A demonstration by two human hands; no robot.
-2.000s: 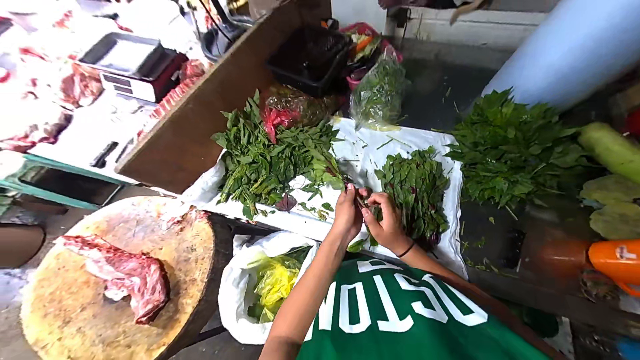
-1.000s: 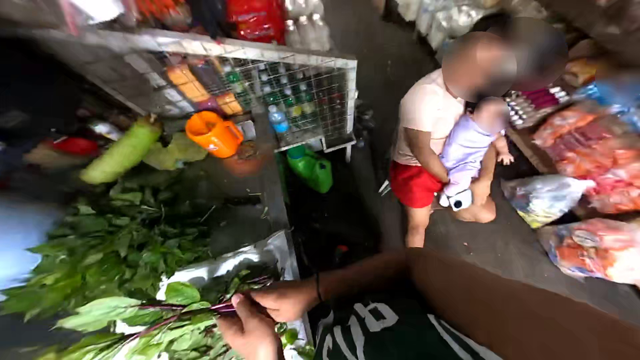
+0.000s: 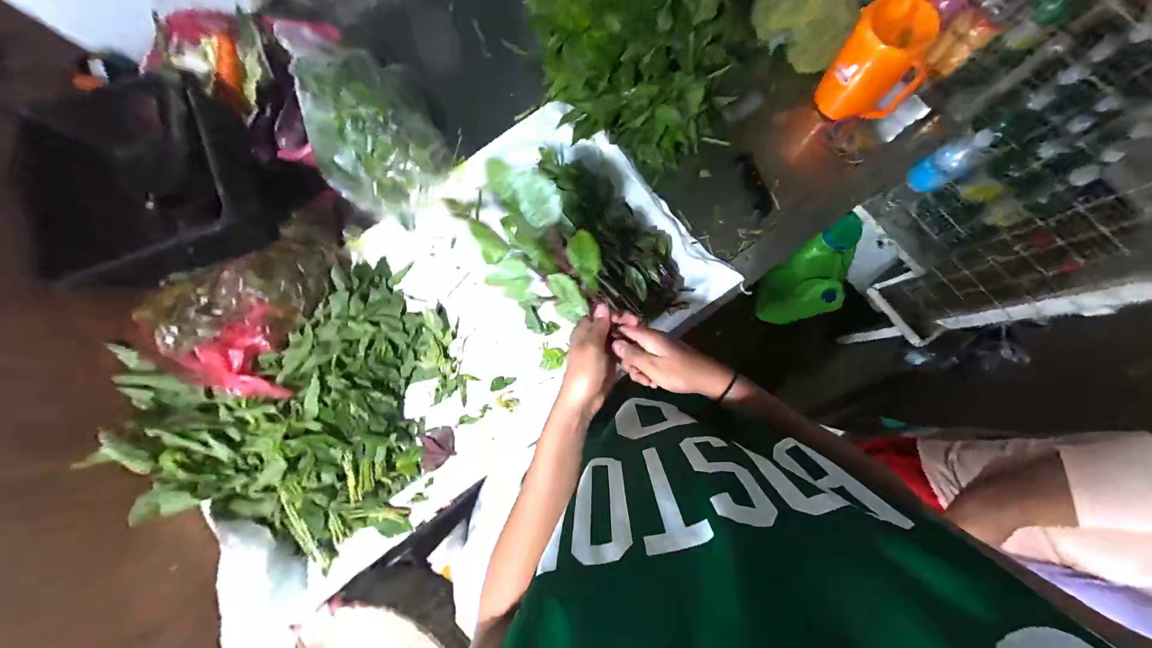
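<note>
My left hand point(image 3: 591, 351) and my right hand point(image 3: 661, 358) meet close to my chest, both closed around the stem ends of a few leafy green stalks point(image 3: 540, 238). The leaves point away from me over a white sheet point(image 3: 432, 261). Beyond my right hand, a pile of dark leafy stems point(image 3: 630, 243) lies on the sheet. To the left is a larger heap of leafy greens point(image 3: 333, 387), with a pink plastic bag point(image 3: 236, 355) against it. Small loose leaves point(image 3: 501, 383) are scattered on the sheet near my left hand.
A black plastic crate point(image 3: 126, 180) and a clear bag of greens point(image 3: 364, 126) stand at the upper left. More greens point(image 3: 639, 72) lie at the top. An orange pitcher point(image 3: 877, 58), a green plastic jug point(image 3: 810, 274) and a wire rack point(image 3: 1035, 189) are at right; another person's arm point(image 3: 1012, 499) is at lower right.
The view swung right, then back to the sheet. The stalks I hold stretched left across the view one second ago; now they point away from me. Both hands still grip them.
</note>
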